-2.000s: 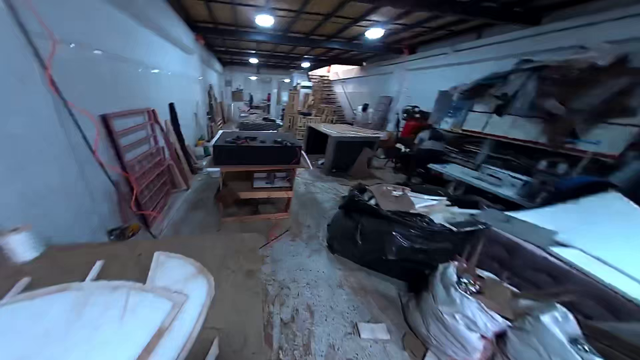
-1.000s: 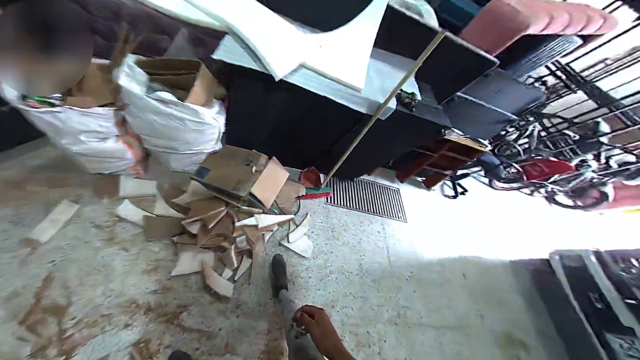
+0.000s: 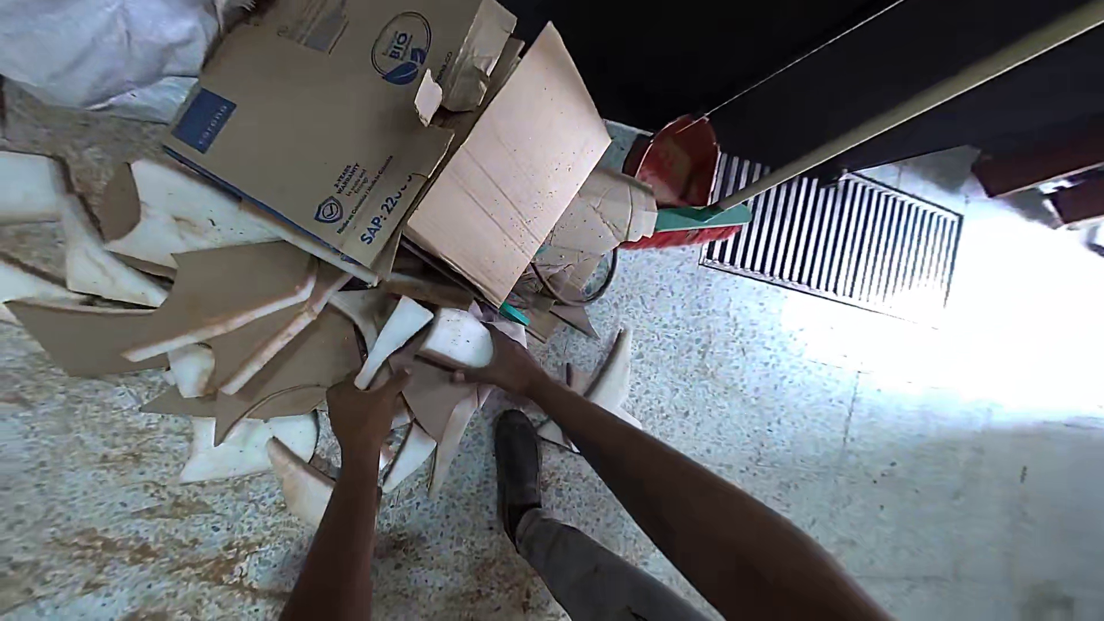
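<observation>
My left hand (image 3: 366, 410) grips a narrow white foam offcut (image 3: 395, 338) at the lower middle of the scrap pile. To its right, my right hand (image 3: 504, 364) is closed on a white foam block (image 3: 459, 338). Around both hands lie brown-faced foam offcuts (image 3: 233, 289), overlapping on the floor. An opened cardboard box (image 3: 310, 121) with printing on it rests above them, its flap (image 3: 517, 164) folded out toward the right. The undersides of the held pieces are hidden.
A red dustpan (image 3: 681, 164) and a green broom head with red bristles (image 3: 703, 222) lie beside a metal floor grate (image 3: 837, 233). The broom's pole (image 3: 914, 103) slants to the upper right. A white sack (image 3: 103, 52) stands at the upper left. My shoe (image 3: 517, 461) is by the pile.
The view has turned down and come closer to the pile. One second ago one hand showed away from the scraps; now both hands are in the pile, holding foam pieces.
</observation>
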